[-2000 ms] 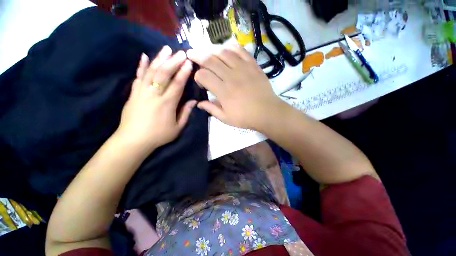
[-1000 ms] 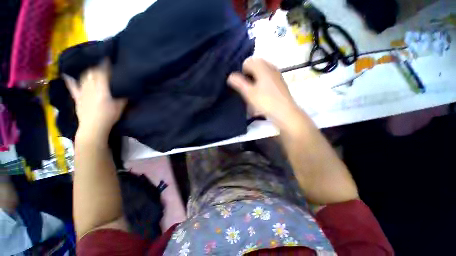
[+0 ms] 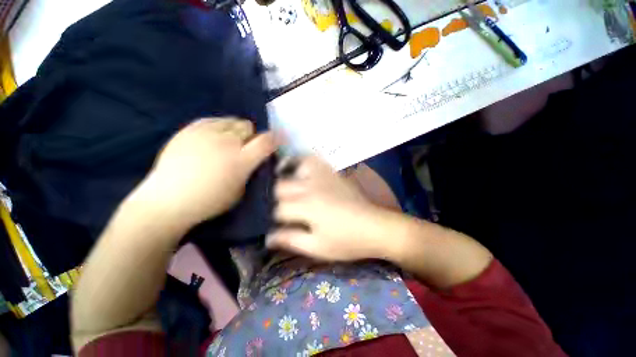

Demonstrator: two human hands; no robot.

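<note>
A large dark navy or black garment (image 3: 139, 90) covers the left side of the table and hangs over its front edge. My left hand (image 3: 209, 167) lies on the garment near its right edge, with thumb and fingertips closed together on the cloth there. My right hand (image 3: 314, 213) is blurred and lies at the garment's right edge, just below and right of my left hand, at the table's front edge. Its fingertips meet the cloth edge. A small blurred dark bit shows between the two hands; I cannot tell what it is.
Black-handled shears (image 3: 366, 35) lie at the table's top middle. Green and blue sticks (image 3: 498, 38) lie right of them, near orange tape patches (image 3: 424, 42). A thin silver V-shaped tool (image 3: 406, 80) lies above the printed ruler scale (image 3: 453, 94). The daisy-print apron (image 3: 314, 310) is below.
The garment has been turned and spread to the left. My left hand has moved right to the garment's right edge. My right hand has moved down and left beside it. The view has shifted.
</note>
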